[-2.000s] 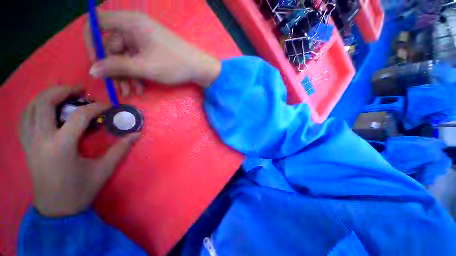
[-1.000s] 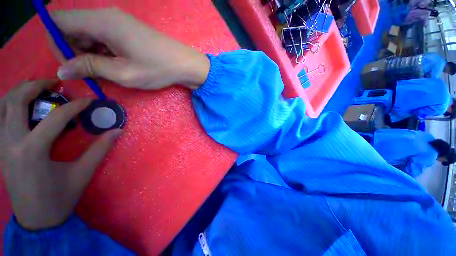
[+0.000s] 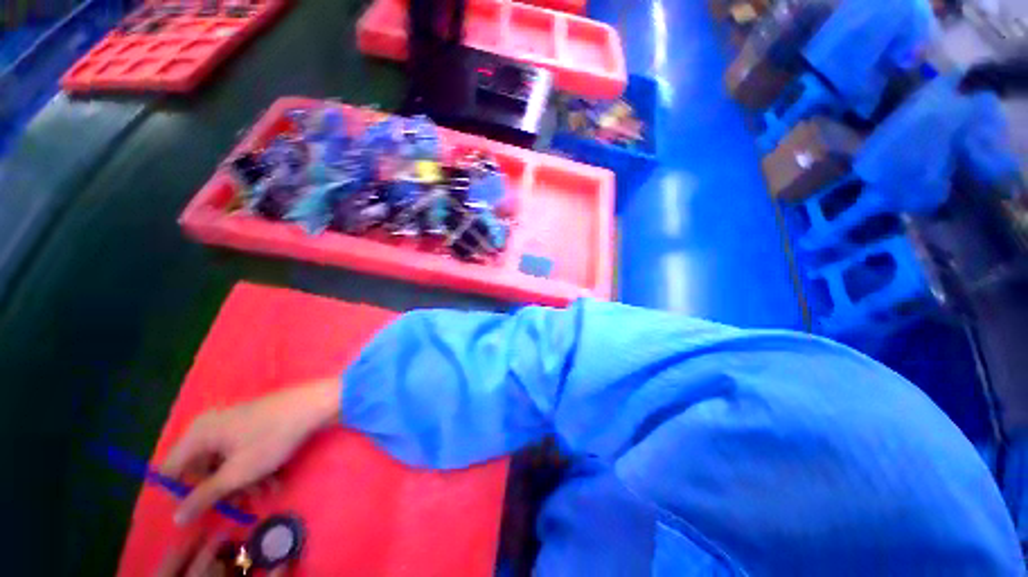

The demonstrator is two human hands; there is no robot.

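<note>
The black back cover (image 3: 275, 541) with its pale round centre lies at the lower left, near the bottom edge. A small yellow-gold flex cable (image 3: 242, 557) shows beside it. My right hand (image 3: 242, 445) holds the blue pry stick (image 3: 169, 484), its tip close to the cover's rim; whether it touches is too blurred to tell. My left hand (image 3: 201, 560) is mostly cut off by the bottom edge; only blurred fingers show beside the cover. The watch case is hidden or out of the picture. The red work mat (image 3: 406, 518) lies under the hands.
The clip tray (image 3: 569, 225) with heaped binder clips (image 3: 372, 186) lies beyond the mat. Behind it are a black fixture (image 3: 490, 90), a blue bin (image 3: 614, 124) and another red tray (image 3: 564, 40). A compartment tray (image 3: 169, 51) is top left. People in blue smocks (image 3: 941, 141) are at right.
The view has swung up and away, so the hands and cover now sit at the bottom left and more trays show. My left hand is mostly out of the picture. My right hand still holds the stick.
</note>
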